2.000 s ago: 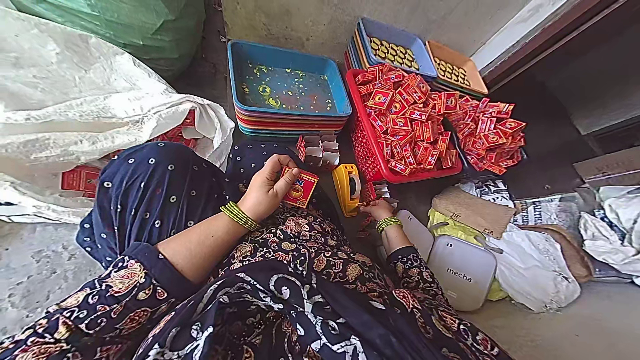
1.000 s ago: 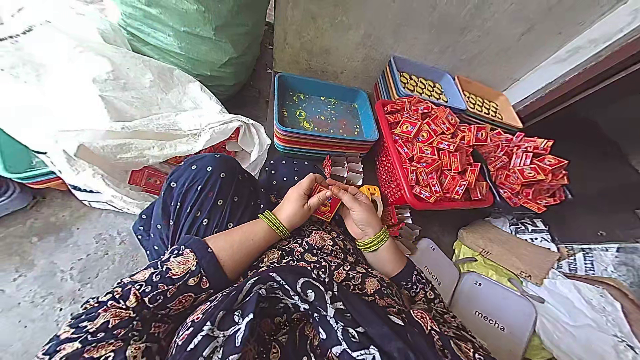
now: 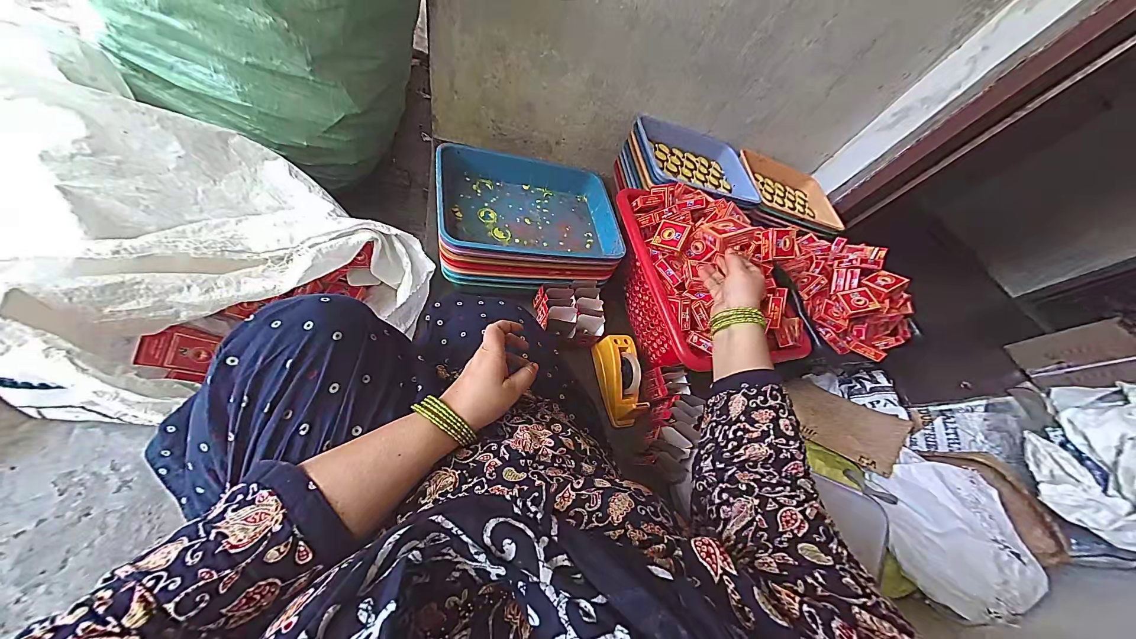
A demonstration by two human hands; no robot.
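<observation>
My right hand (image 3: 735,282) is over the red plastic basket (image 3: 641,306), at the heap of small red printed boxes (image 3: 688,222) in it. A red box (image 3: 726,232) lies at its fingertips; whether the fingers hold it, I cannot tell. My left hand (image 3: 490,377) is above my lap with curled, parted fingers, and nothing shows in it. Between my hands stands a yellow tape dispenser (image 3: 614,382) with a pale roll. Open red boxes with pale insides (image 3: 570,312) stand just beyond it, and more open boxes (image 3: 676,426) form a row to its right.
A blue tray (image 3: 532,253) tops a stack ahead. Behind the basket, a blue tray (image 3: 753,191) and an orange tray (image 3: 830,209) hold small yellowish pieces. More red boxes (image 3: 856,302) are heaped at right. A white sack (image 3: 177,213) with red cartons and a green sack (image 3: 266,80) stand left.
My hands were together at a red box one second ago. Now they are apart: the right one has moved out to the basket, and the left shows no box.
</observation>
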